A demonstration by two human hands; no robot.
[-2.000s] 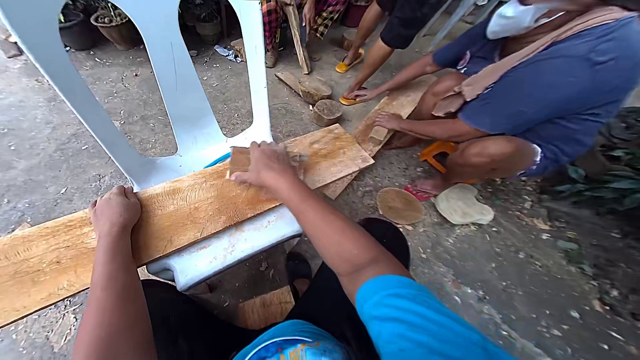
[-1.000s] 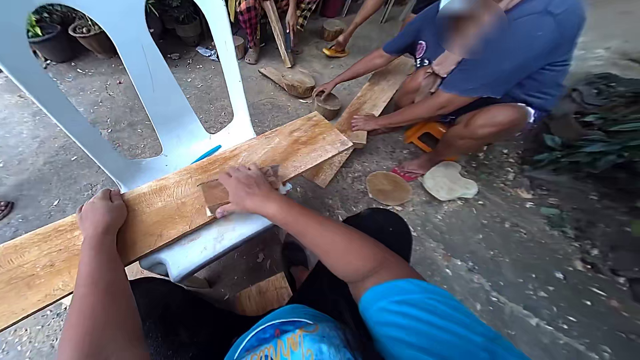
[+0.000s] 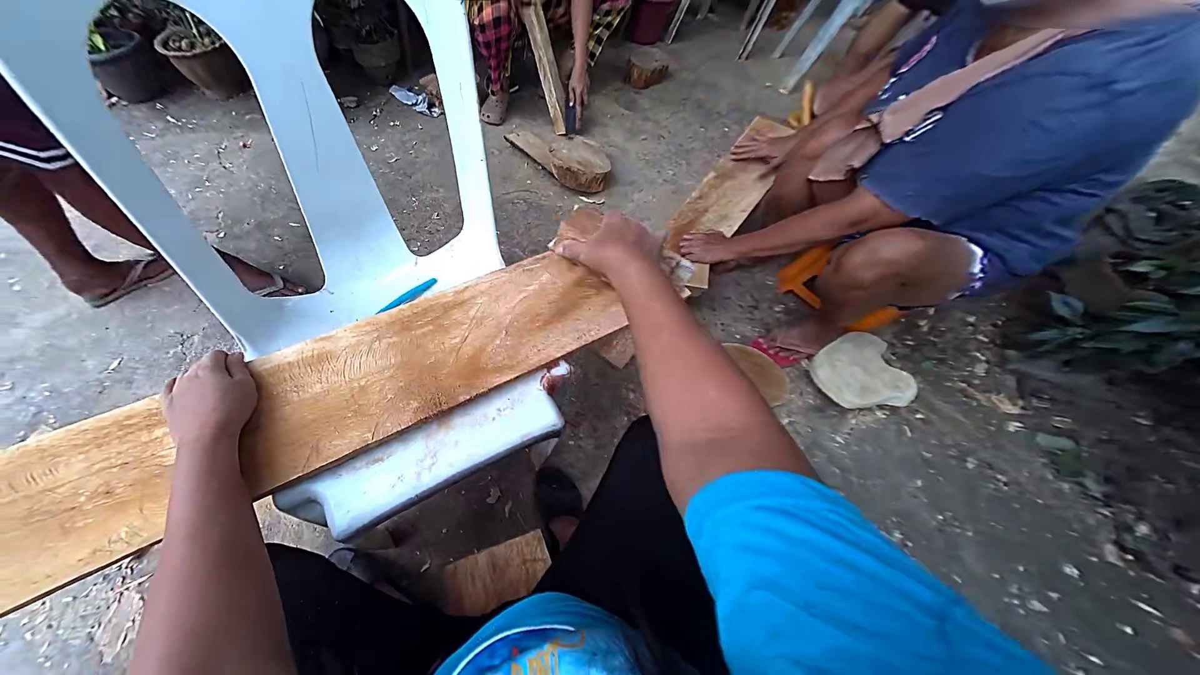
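A long wooden plank (image 3: 403, 380) lies across the seat of a white plastic chair (image 3: 450, 459), running from the lower left to the upper right. My left hand (image 3: 211, 398) grips the plank's near part, left of the seat, fingers over its far edge. My right hand (image 3: 609, 248) is closed around a small brown block (image 3: 579, 225), possibly sandpaper-wrapped, at the plank's far right end. A blue pen-like object (image 3: 408, 294) rests on the seat just beyond the plank.
At the right a person in a blue shirt (image 3: 1031, 159) squats, hands on another board (image 3: 722, 197). Wooden discs (image 3: 862, 370) lie on the ground beside them. Beyond are a log slice (image 3: 579, 164) and another person's hand (image 3: 578, 89). At the left stand a person's legs (image 3: 89, 216).
My right hand has slid with the block along the plank to its far right end. My left hand stays on the plank. A person's legs now show at the left.
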